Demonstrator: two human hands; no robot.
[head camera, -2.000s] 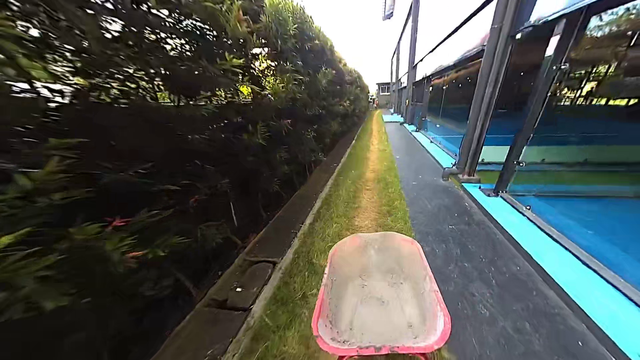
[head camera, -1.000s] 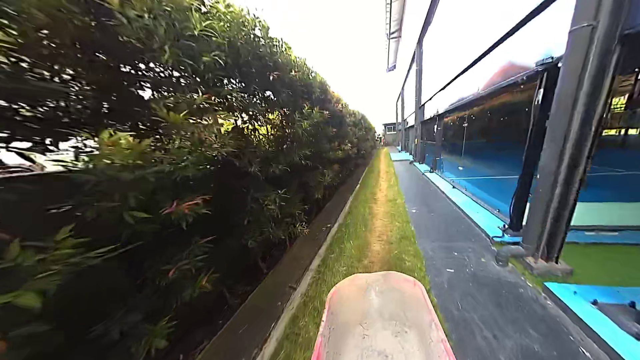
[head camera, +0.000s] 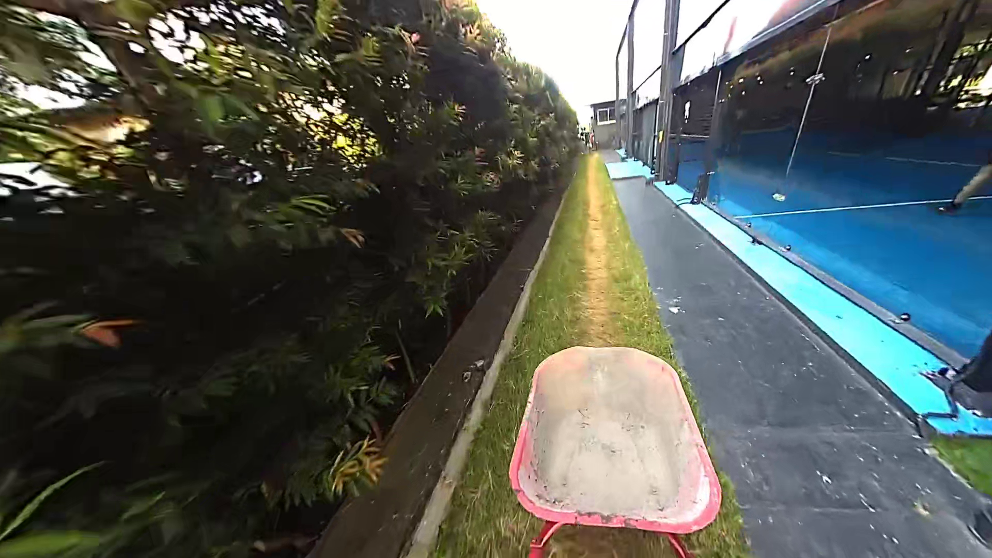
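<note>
A wheelbarrow with a red rim (head camera: 612, 518) is at the lower middle of the head view, over a grass strip (head camera: 504, 473). Its tray is coated in dry grey residue and holds no load. Parts of its red frame show under the near rim at the bottom edge. Neither my left hand nor my right hand is in the picture, so what they hold or touch is hidden.
A dense hedge (head camera: 294, 256) and a concrete kerb (head camera: 465, 434) run along the left. On the right lie a dark paved path (head camera: 752, 372), a light-blue edging strip (head camera: 845, 329) and a glass-walled blue court (head camera: 868, 240). A person's leg and shoe (head camera: 973, 387) show at the right edge.
The wheelbarrow and I have moved forward along the grass strip, past court posts seen earlier at the right. A person's leg and shoe have come into view at the right edge.
</note>
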